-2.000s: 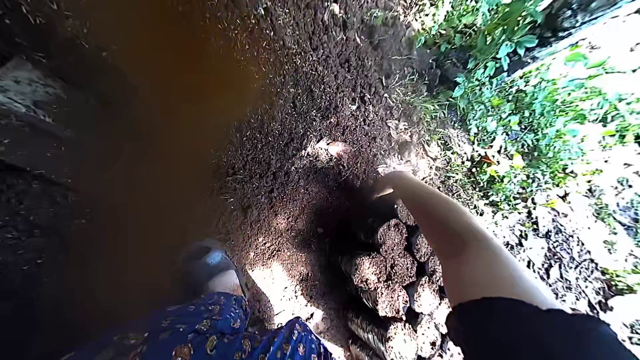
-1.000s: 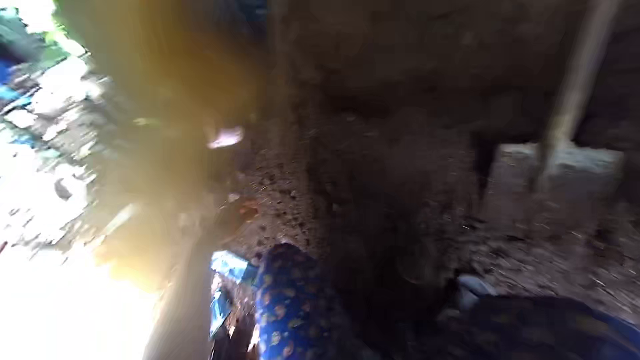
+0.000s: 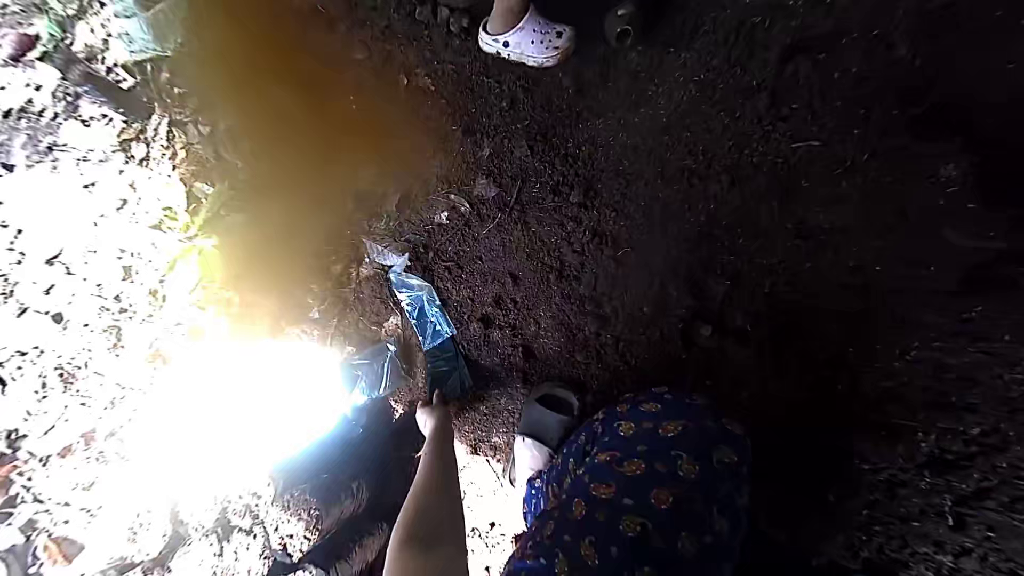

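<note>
My left hand reaches up from the bottom, left of my patterned blue clothing. Its thumb lies on the near end of a flat dark plastic bag, and the fingers are mostly hidden. Shiny, bluish clear plastic continues from the dark part toward the upper left. Another piece of clear plastic lies just left of it. Left of my forearm, several black plastic bags filled with soil stand close together, partly lost in glare. My right hand is not in view.
My foot in a dark clog rests on loose dark soil right of my hand. Another person's foot in a pale clog is at the top. Leafy, stony ground lies left in strong sun; an orange blur covers the upper left.
The view has swung widely. The right arm that reached to the soil-filled bags two seconds ago is out of view. My left hand now shows at the plastic bag.
</note>
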